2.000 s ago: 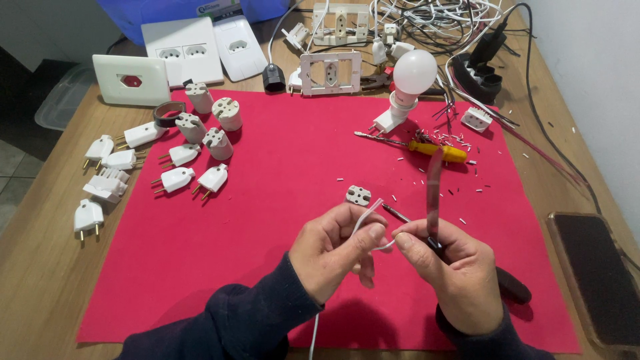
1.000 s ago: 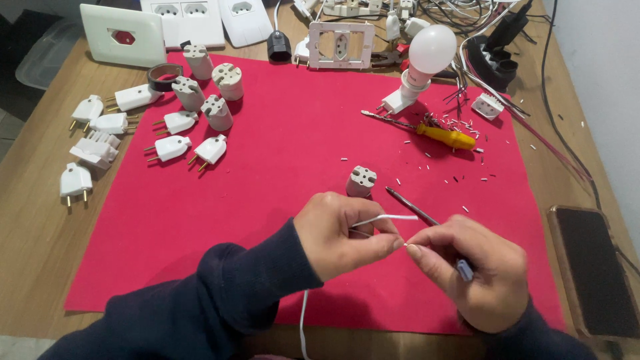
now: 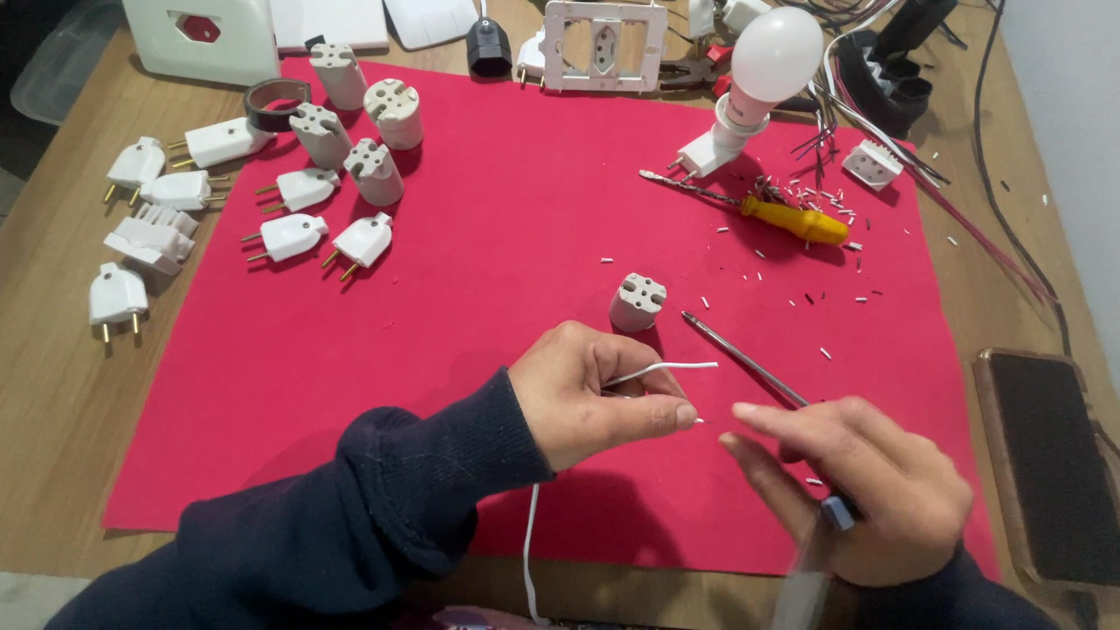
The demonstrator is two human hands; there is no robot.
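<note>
My left hand (image 3: 604,394) pinches a white insulated wire (image 3: 531,542). One end sticks out past the fingers; another, with a short bare tip, shows at the thumb. Just to its right, my right hand (image 3: 866,490) has thumb and index finger apart, while a slim blade-like tool (image 3: 837,512), partly blurred, is tucked in the palm. A screwdriver's shaft (image 3: 744,357) lies on the red sheet (image 3: 455,262), its handle hidden by the right hand. Beyond my left hand, a grey-white round socket connector (image 3: 639,302) stands upright.
White two-pin plugs (image 3: 293,236) and upright socket connectors (image 3: 376,172) stand at left. Behind are a bulb in a plug-in holder (image 3: 774,57), a yellow-handled screwdriver (image 3: 792,219) among insulation scraps, a wall-plate frame (image 3: 604,48) and cables. A phone (image 3: 1054,464) lies at right.
The right thumb and index finger have parted from the wire tip that they touched a second ago. The left hand still holds the wire. The tool in the right hand has changed its angle.
</note>
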